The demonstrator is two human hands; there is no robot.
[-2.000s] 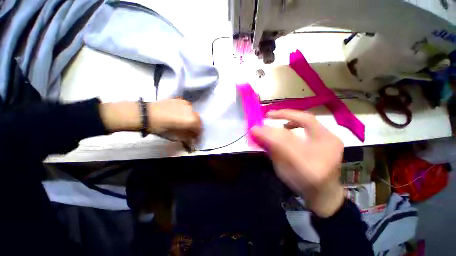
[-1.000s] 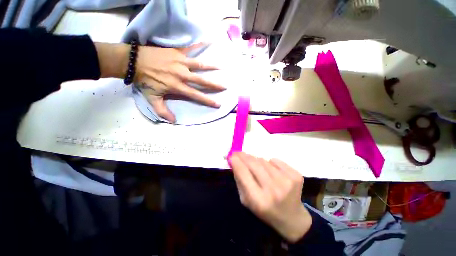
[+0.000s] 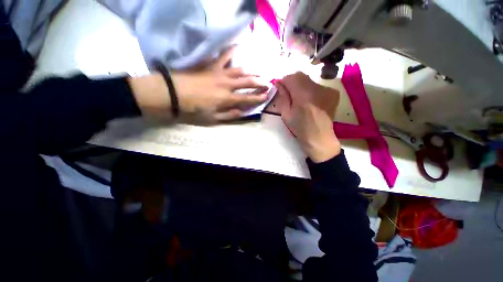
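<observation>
The light grey garment panel (image 3: 171, 33) lies bunched left of the needle area, its dark edge near my fingers. My left hand (image 3: 218, 93) lies on the panel with fingers stretched toward the needle, slightly blurred. My right hand (image 3: 309, 107) is at the panel's edge just below the presser foot, with fingers bent down. A bit of magenta strip (image 3: 274, 82) shows at its fingertips, and the rest of it there is hidden or washed out by glare. Another magenta length (image 3: 268, 16) shows behind the needle.
The sewing machine head (image 3: 441, 49) stands at the upper right. Spare magenta strips (image 3: 361, 99) lie crossed right of my right hand. Scissors (image 3: 433, 157) with dark red handles lie farther right. A red bag (image 3: 424, 223) and grey-black cloth (image 3: 394, 256) are below the table edge.
My right hand has moved up from the table's front edge to the needle area. My left hand has moved right, its fingers closer together. The panel is more bunched, and more magenta shows behind the needle.
</observation>
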